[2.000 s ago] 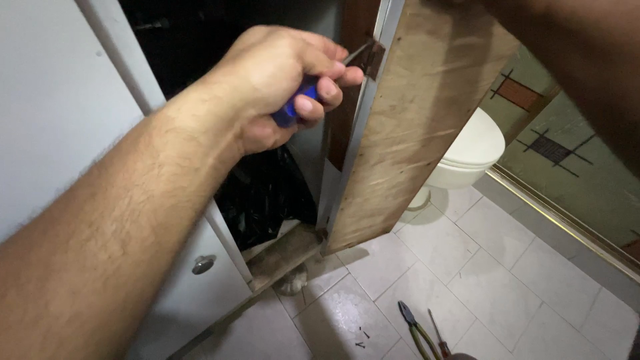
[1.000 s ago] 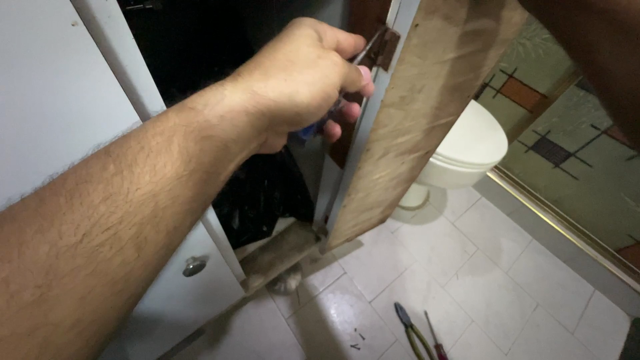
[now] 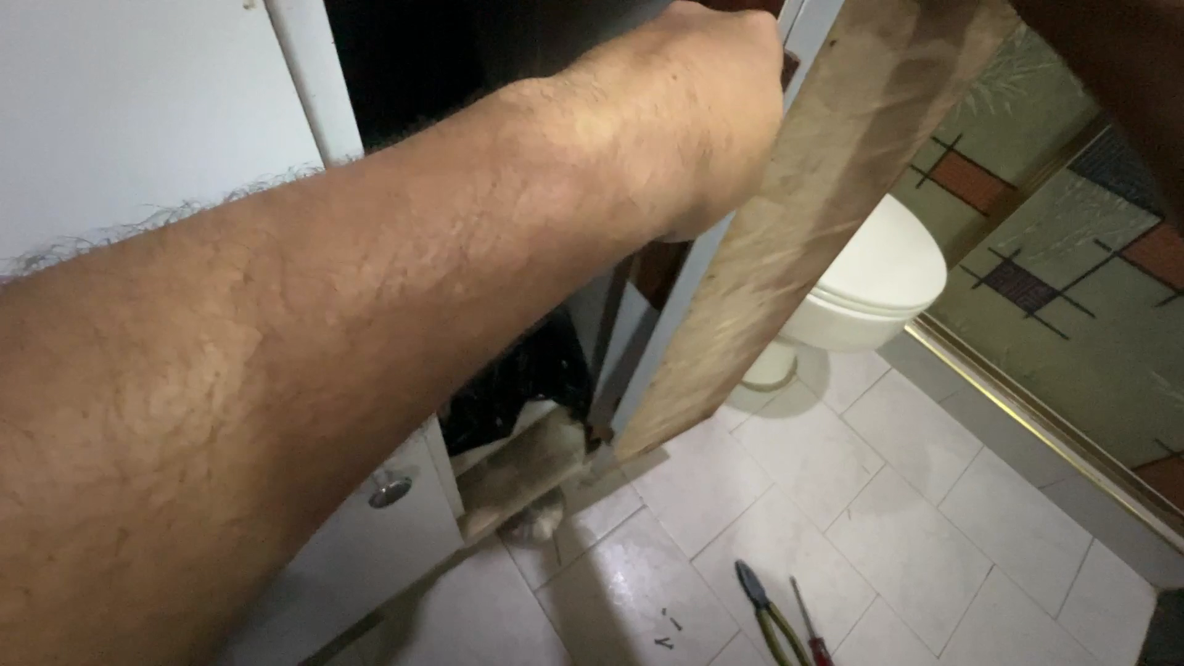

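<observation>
My left hand is curled at the upper middle, against the pale edge strip of an open wooden cabinet door. Its back faces the camera and hides its fingers. The blue-handled screwdriver seen in it in the earlier frames is hidden behind the hand. A bit of a brown metal hinge shows just right of the knuckles. Only part of my right arm crosses the top right corner; the right hand lies out of view.
Green-handled pliers, a red-handled screwdriver and a few small screws lie on the tiled floor. A white toilet stands behind the door. A white cabinet front with a round knob is at lower left; black plastic sits inside.
My left hand has turned and moved up along the door edge, so that its back now covers the screwdriver and most of the hinge, which showed before.
</observation>
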